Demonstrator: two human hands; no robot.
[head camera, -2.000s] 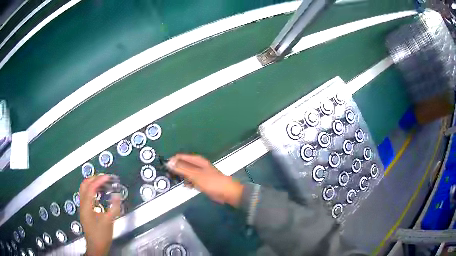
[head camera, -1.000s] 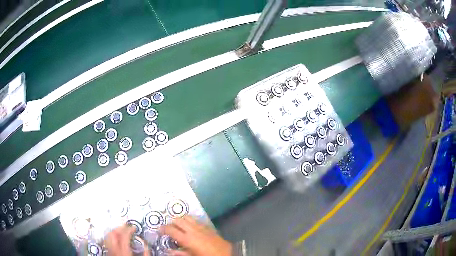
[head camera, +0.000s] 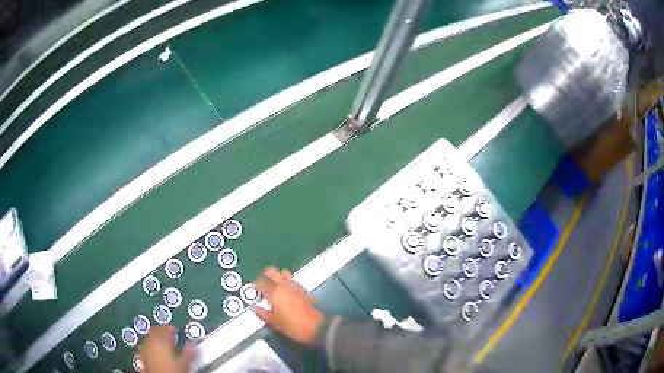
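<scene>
Round parts with silver rings and pale centres (head camera: 196, 309) lie in loose rows on the green conveyor belt (head camera: 306, 197). My right hand (head camera: 290, 306) is over the near rail, its fingertips close beside a part at the right end of the group; whether it grips anything is unclear. My left hand (head camera: 164, 353) is over the belt at the bottom, blurred and cut off by the edge; its fingertips and any hold are unclear. A clear blister tray (head camera: 364, 218) with round parts in several rows sits right of my right hand. Another tray (head camera: 258, 360) shows only its corner below.
A grey metal post (head camera: 382, 65) stands on the white rail beyond the belt. A tall translucent tray stack (head camera: 575, 73) is at the upper right, near a brown box (head camera: 604, 149) and blue bins (head camera: 539, 229). A white paper slip (head camera: 42, 275) lies at the left.
Both hands have left the parts in the lower tray and are up at the belt. The view has shifted, so most of that lower tray is now out of the picture.
</scene>
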